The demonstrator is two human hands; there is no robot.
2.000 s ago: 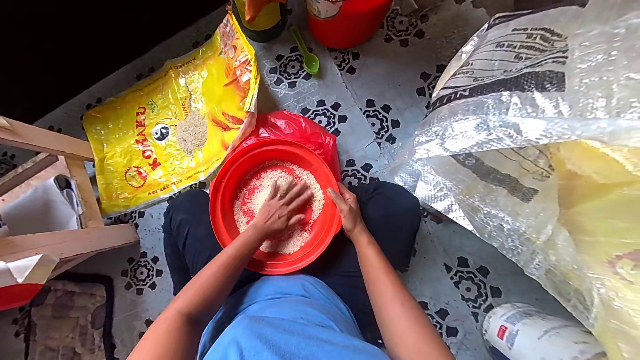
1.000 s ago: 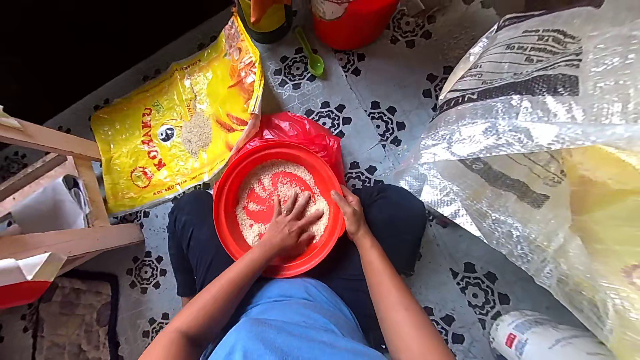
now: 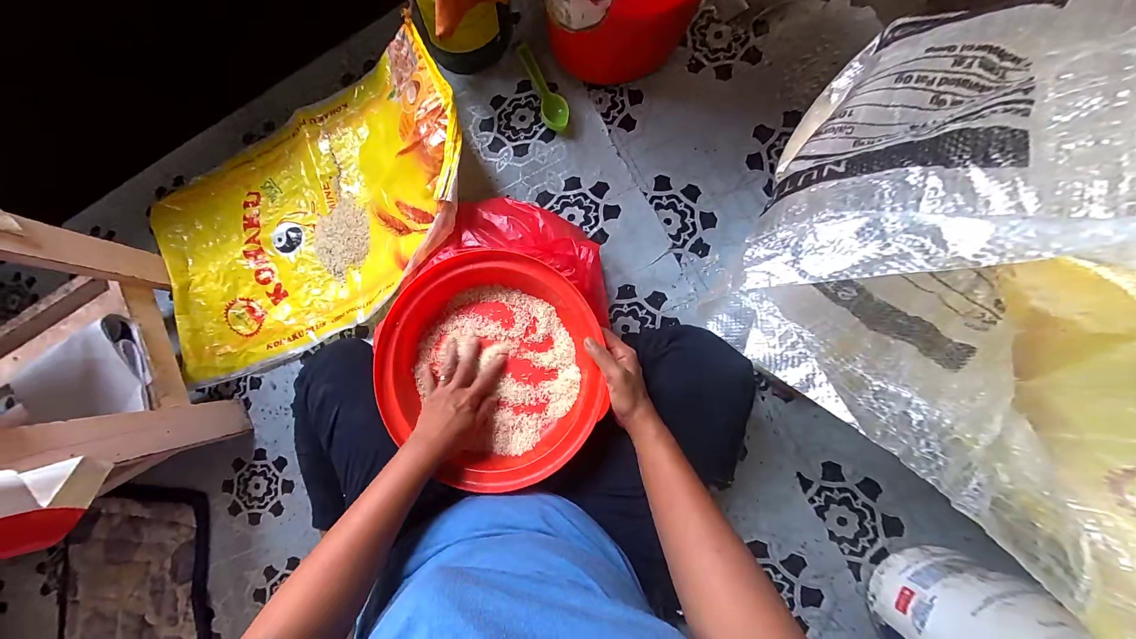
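A round red plastic basin [image 3: 390,382] rests on my lap, with pale rice-like grains [image 3: 555,373] spread over its bottom. Curved furrows through the grains show bare red plastic. My left hand [image 3: 463,382] lies palm down in the left part of the grains, fingers apart, with grains around its fingertips. At the basin's right rim is my right hand [image 3: 619,368], thumb on top and fingers around the outer side, partly hidden. A crumpled red plastic bag [image 3: 532,226] sticks out behind the basin. Left of it, a yellow printed sack [image 3: 302,177] lies flat with a small heap of darker grains [image 3: 343,238] on it.
A green plastic spoon [image 3: 554,111] lies on the patterned floor near a red container [image 3: 621,40] and a dark yellow-banded one [image 3: 466,35]. A large translucent woven sack [image 3: 896,231] fills the right side, above a white cylindrical container [image 3: 963,595]. A wooden frame [image 3: 115,435] stands at left.
My left hand has moved leftward across the grains since a second ago, and the furrows between the grains have shifted. My right hand stays on the basin's rim.
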